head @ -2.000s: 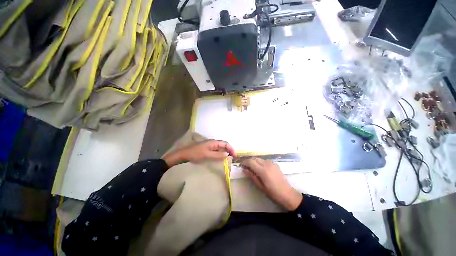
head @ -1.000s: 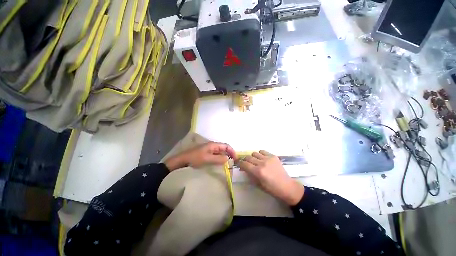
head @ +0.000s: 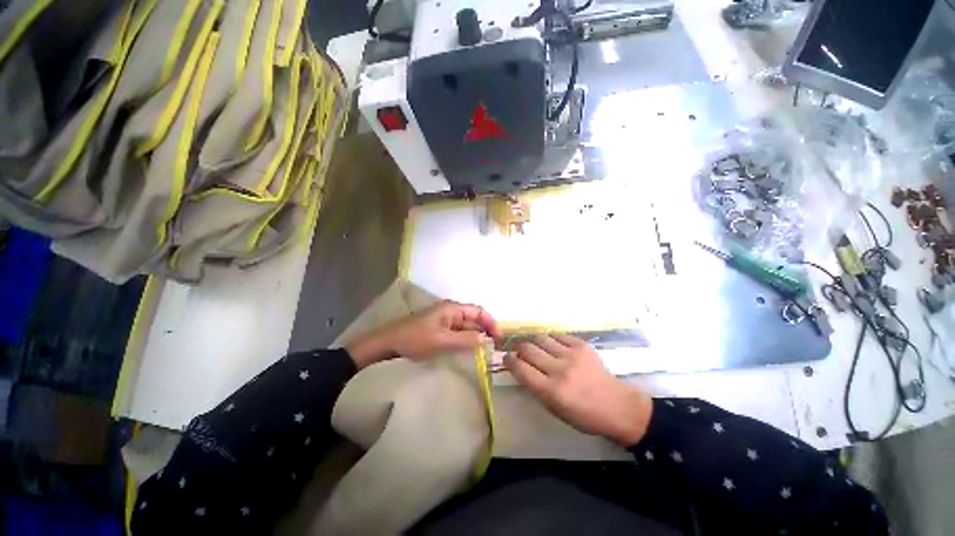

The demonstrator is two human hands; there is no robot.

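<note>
A beige bag body (head: 403,419) with a yellow edge binding (head: 486,408) lies over my lap and the table's front edge. My left hand (head: 445,330) is closed on its upper corner, at the top of the yellow binding. My right hand (head: 560,375) is just right of it, fingertips pinched on something small and metallic-looking at that corner; fingers hide most of it. The white work plate (head: 524,272) with yellow-taped edges lies just beyond my hands, under the pattern sewing machine (head: 479,115) and its brass-yellow clamp (head: 511,215).
A high stack of bag bodies (head: 157,136) stands at the left. On the right are a clear bag of metal hardware (head: 749,194), a green-handled tool (head: 770,272), dark cables (head: 874,335), copper-coloured hardware (head: 927,225) and a control screen (head: 864,42).
My right hand has shifted slightly right and down, its fingers curled more over the small piece. My left hand stays on the corner. The view has shifted slightly.
</note>
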